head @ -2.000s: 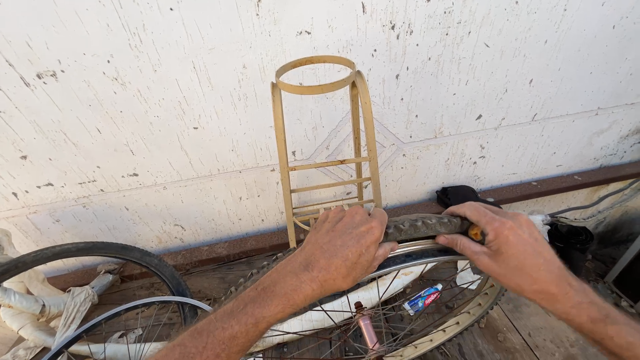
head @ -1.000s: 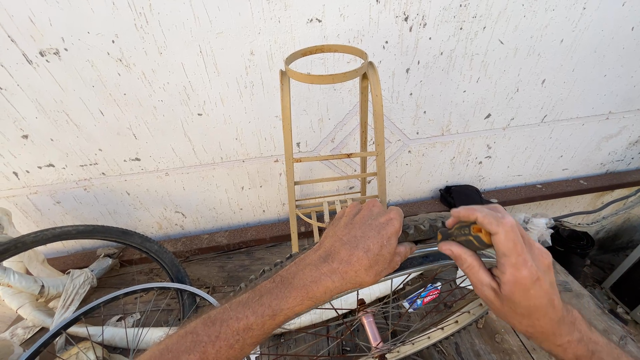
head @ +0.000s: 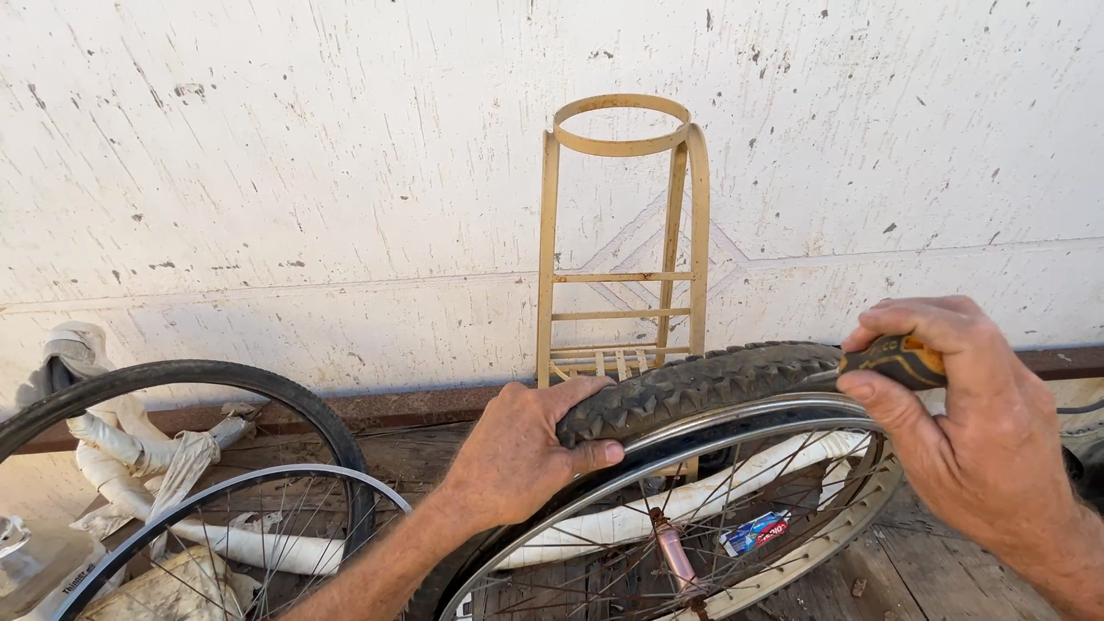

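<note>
A spoked bicycle wheel (head: 828, 405) leans upright in front of me with its knobby black tyre (head: 690, 388) partly off the metal rim along the top. My left hand (head: 522, 448) grips the tyre left of centre, thumb against its near side by the rim. In my right hand (head: 966, 414) is a screwdriver (head: 897, 360) with a black and yellow handle, its shaft pointing left between tyre and rim; the tip is hidden. A pinkish hub (head: 677, 556) with rusty spokes shows at the wheel's middle.
A tan metal stand (head: 699, 216) with a ring top is against the white wall (head: 345, 172). To the left are another tyre (head: 216, 373), a bare rim (head: 259, 473) and white-wrapped tubing (head: 285, 548). A small blue and red box (head: 755, 533) lies on wooden boards (head: 940, 535) behind the spokes.
My left hand has moved left along the tyre, away from my right hand. The screwdriver's shaft now shows between tyre and rim.
</note>
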